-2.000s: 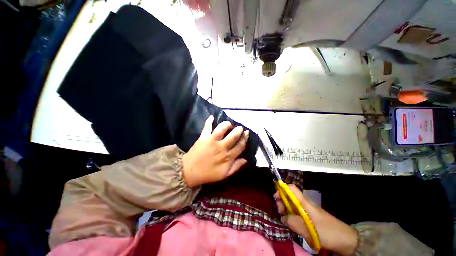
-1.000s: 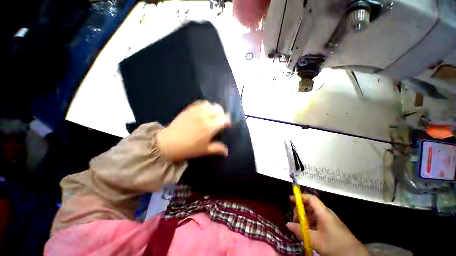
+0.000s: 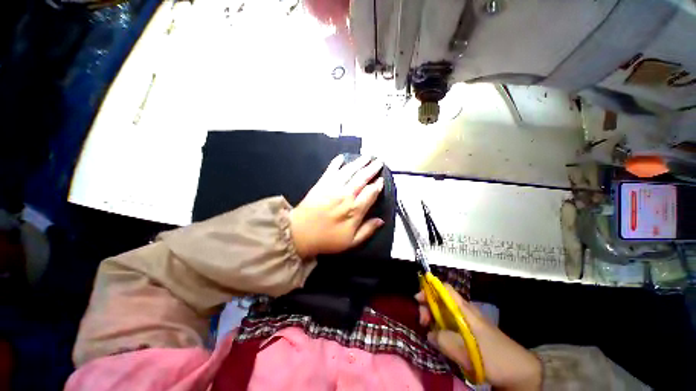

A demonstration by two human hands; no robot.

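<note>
A black fabric piece [image 3: 256,172] lies on the white table and hangs over its front edge. My left hand [image 3: 339,206] lies flat on its right part, fingers spread. My right hand [image 3: 465,344] holds yellow-handled scissors [image 3: 452,317] by the loops at the front edge. Their silver blades lie along the right edge of the fabric, tips pointing up and left; whether they touch the cloth is hard to tell. A thin black sliver [image 3: 431,223] lies just right of the blades.
The sewing machine head [image 3: 534,38] is at the top right, with a knurled knob [image 3: 428,113] under it. Ruler marks [image 3: 504,249] run along the table's front edge. A lit phone [image 3: 649,211] and an orange item [image 3: 646,166] are at the right.
The black fabric has been shifted and turned, and now covers less of the table's back left. My left hand moved right to its edge. The scissors, upright one second ago, are tilted left again.
</note>
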